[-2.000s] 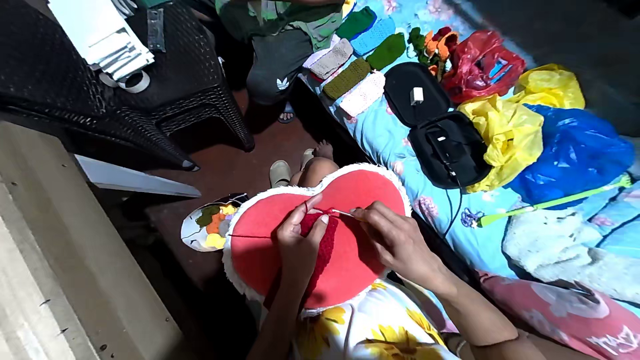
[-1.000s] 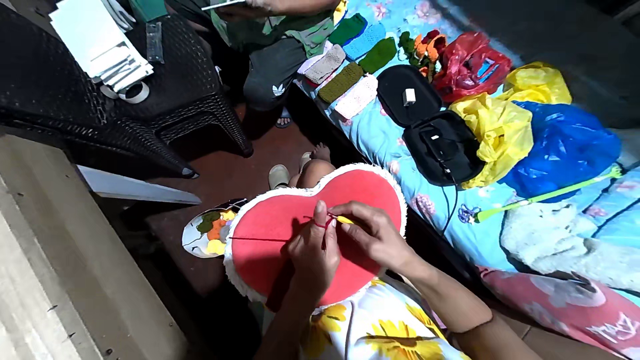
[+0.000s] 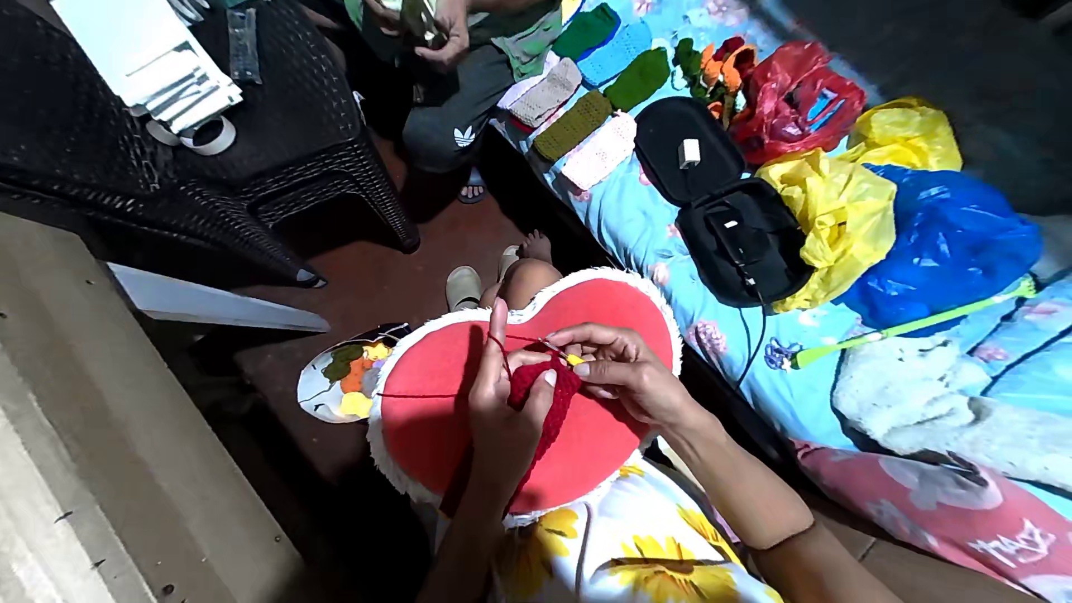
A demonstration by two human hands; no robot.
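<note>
On my lap lies a red heart-shaped cushion [image 3: 427, 368] with a white fluffy edge. My left hand [image 3: 511, 402] grips a dark red crocheted piece [image 3: 557, 410] over the cushion, its index finger raised with dark red yarn [image 3: 419, 395] around it. The yarn runs off across the cushion's left side. My right hand [image 3: 624, 373] holds a crochet hook with a yellow grip [image 3: 574, 360], its metal tip at the yarn by the top of the piece.
Left of the cushion is a round container [image 3: 322, 389] with colourful pieces. A bed at right holds crocheted pieces [image 3: 574, 126], an open black case [image 3: 691, 151], and red [image 3: 800, 100], yellow [image 3: 837, 218] and blue [image 3: 946, 243] plastic bags. A person [image 3: 461, 92] sits ahead, beside a black woven-pattern chair [image 3: 310, 117].
My left index finger now stands raised with the yarn, and the dark red piece shows more between my hands. The other person's hands have come into view, holding something.
</note>
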